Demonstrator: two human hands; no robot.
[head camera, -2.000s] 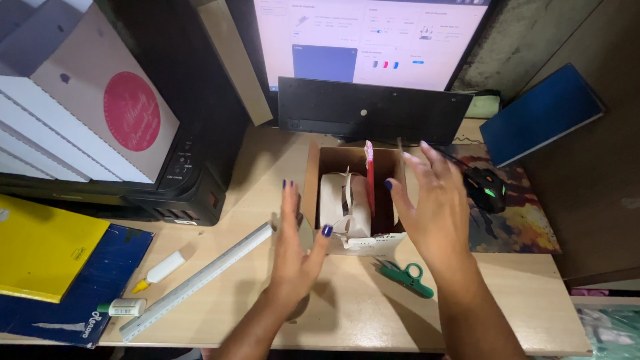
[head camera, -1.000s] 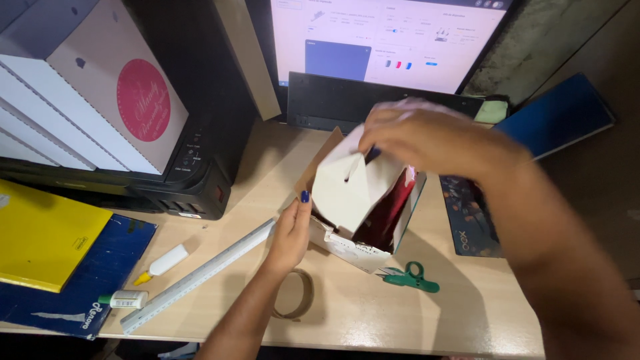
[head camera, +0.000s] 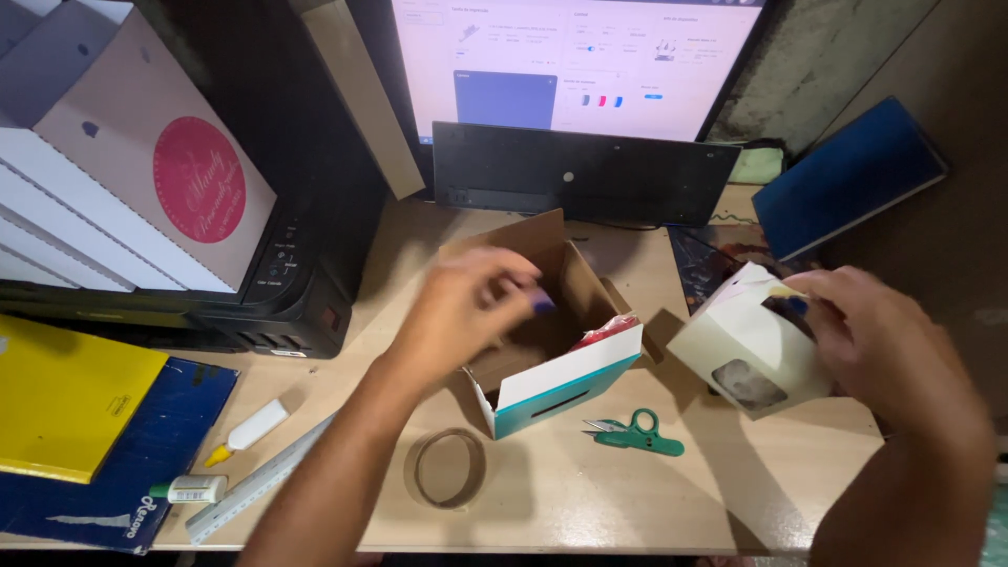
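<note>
An open cardboard box with a white and teal outer side stands on the desk; something red in clear plastic shows inside it. Over the box's left part is my left hand, blurred, fingers bent, with nothing clearly seen in them. My right hand grips the top of a small white carton with a window in its side, held to the right of the box. Green thread snips lie in front of the box, and a roll of brown tape lies to their left.
A black printer bears white boxes at left. Near it are a yellow folder, a glue bottle, a correction-fluid-like bottle and a ruler. Behind stand a monitor, a black panel and a blue book.
The white carton, inside the box two seconds ago, has come out and moved right in my right hand. My left hand has shifted from the box's near left side to above it.
</note>
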